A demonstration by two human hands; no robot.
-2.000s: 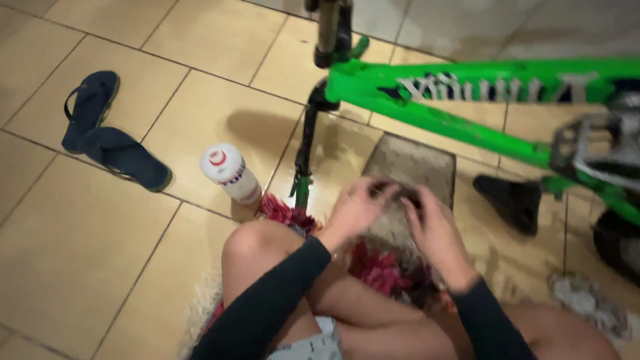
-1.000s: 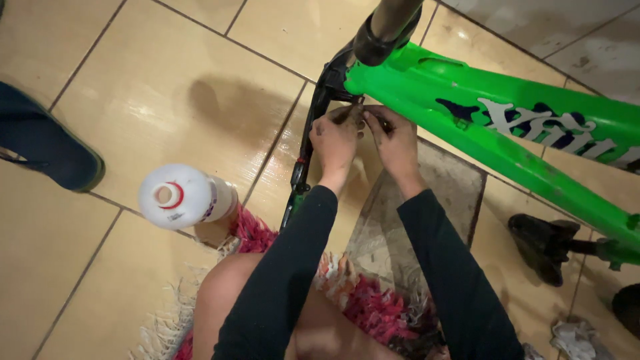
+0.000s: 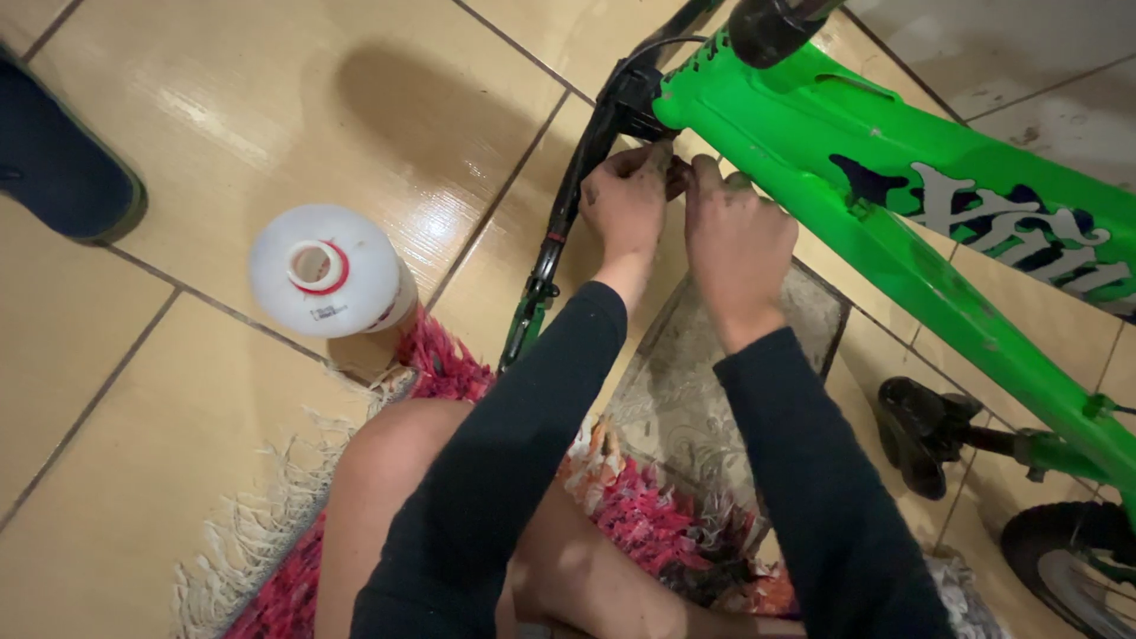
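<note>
A green bicycle frame point(image 3: 852, 204) runs from the upper middle to the right edge, with a black fork point(image 3: 577, 169) at its front end. Just below the fork crown, my left hand point(image 3: 626, 200) has its fingers bent around a small dark part that is mostly hidden. Close to its right, my right hand point(image 3: 738, 235) pinches at the same dark part, under the frame's down tube. Dark smudges mark the fingers. What the part is, and whether it is attached to the bicycle, I cannot tell.
An open white plastic bottle point(image 3: 333, 275) stands left of the fork. A dark flip-flop point(image 3: 67, 160) lies at the far left. Under my legs is a fringed pink rag rug point(image 3: 284, 577). A grey tile point(image 3: 737, 382) lies beneath my forearms. A black pedal point(image 3: 919, 435) and wheel point(image 3: 1065, 568) are at right.
My hands have moved from over the grey tile up to the fork crown, where they remain. The view has come closer to the fork.
</note>
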